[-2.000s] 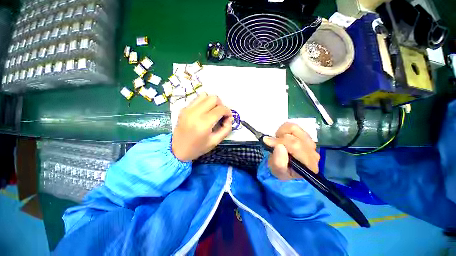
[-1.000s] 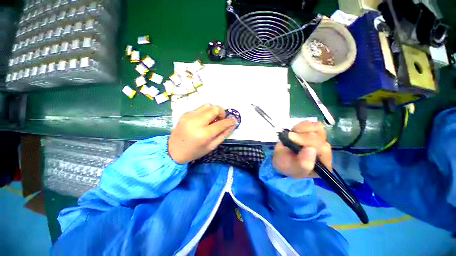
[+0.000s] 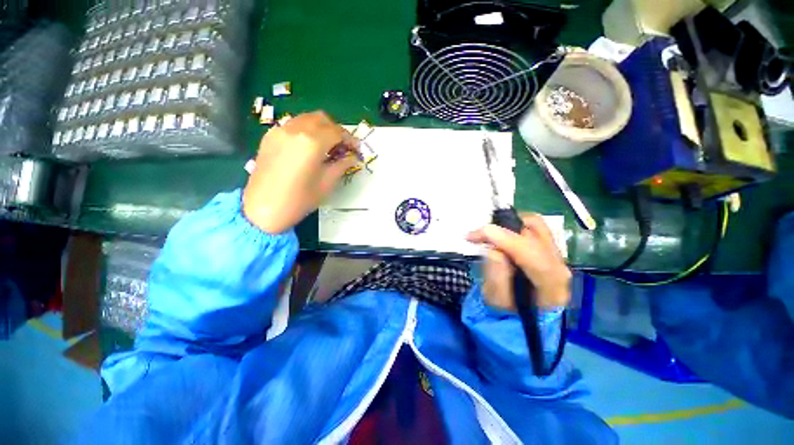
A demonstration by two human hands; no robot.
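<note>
The ring circuit board (image 3: pixel 413 215) lies flat on the white work pad (image 3: pixel 453 174), with no hand touching it. My left hand (image 3: pixel 300 165) is over the loose pile of small battery cells (image 3: pixel 363 130) at the pad's left edge and hides most of them. Its fingertips are blurred, and I cannot tell if they hold a cell. My right hand (image 3: pixel 531 265) holds the soldering iron (image 3: pixel 521 287) by its black handle, its silver shaft pointing up over the pad's right side, away from the board.
A fume fan (image 3: pixel 474 85), a small round assembly (image 3: pixel 395 105) and a cream cleaner pot (image 3: pixel 579 104) stand behind the pad. Tweezers (image 3: pixel 561 187) lie right of it. The blue soldering station (image 3: pixel 653 122) is far right. Blister trays (image 3: pixel 148 78) are stacked left.
My left hand has left the board and moved up and left to the cells. The iron has swung more upright, its tip farther from the board. The view has shifted slightly.
</note>
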